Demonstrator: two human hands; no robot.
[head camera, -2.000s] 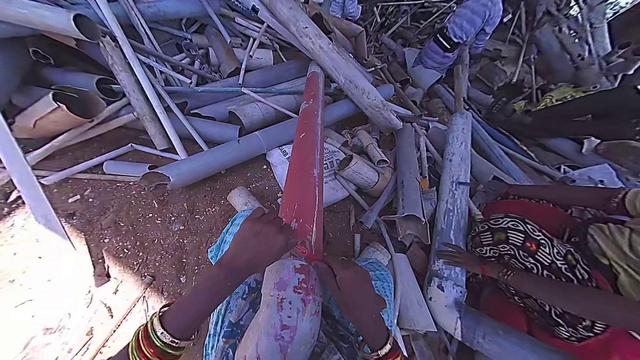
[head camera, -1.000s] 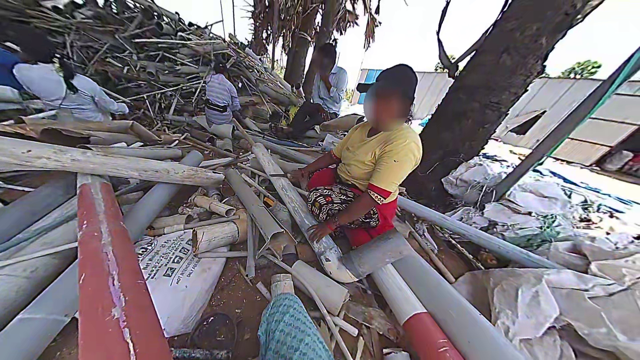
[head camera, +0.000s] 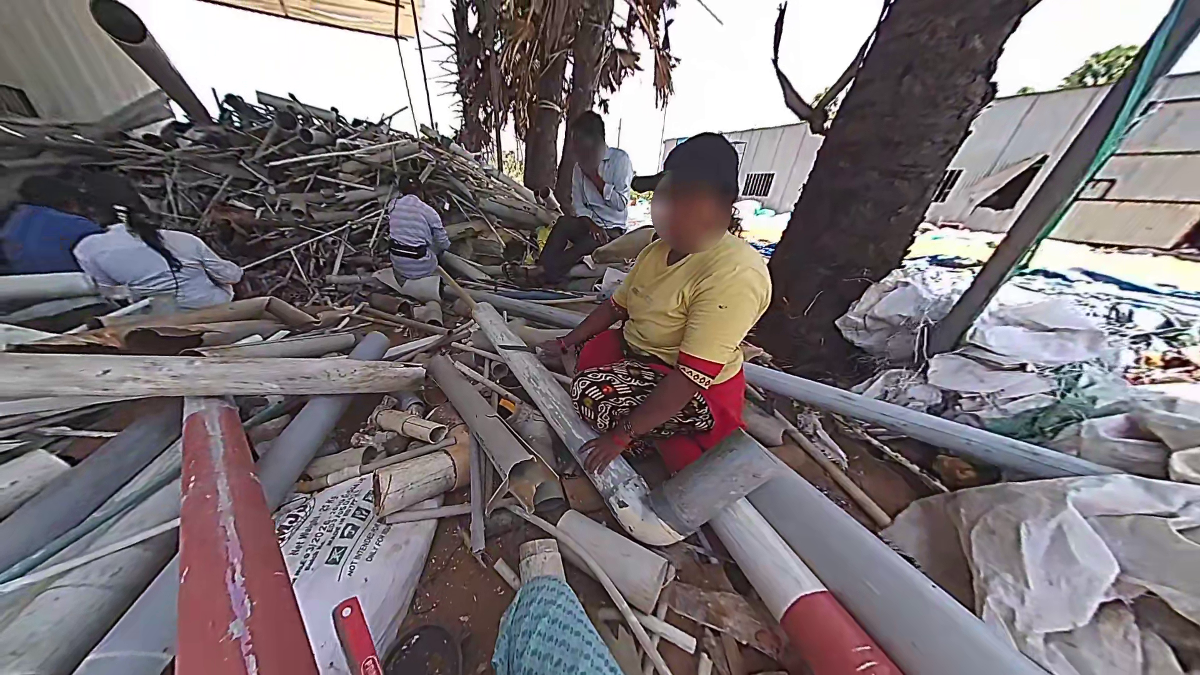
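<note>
Neither of my hands shows in the head view at this moment. A long red-painted pipe, streaked with pale scrapes, runs from the bottom left away from me. Its far end meets a weathered grey pole lying crosswise. Just right of the red pipe, at the bottom edge, a red tool handle juts into view; what holds it is hidden. A printed white sack lies beneath. My knee in patterned blue cloth is at the bottom centre, with a short pipe piece at its far end.
A co-worker in a yellow shirt sits to the right with a hand on a whitish pipe. A red-and-white pipe and a grey pipe cross the lower right. Several people sit near a large pipe heap. A tree trunk leans behind.
The view has swung up from my lap. Two seconds ago both my hands were at the near end of the red pipe; now they are out of view. The red handle has come into view.
</note>
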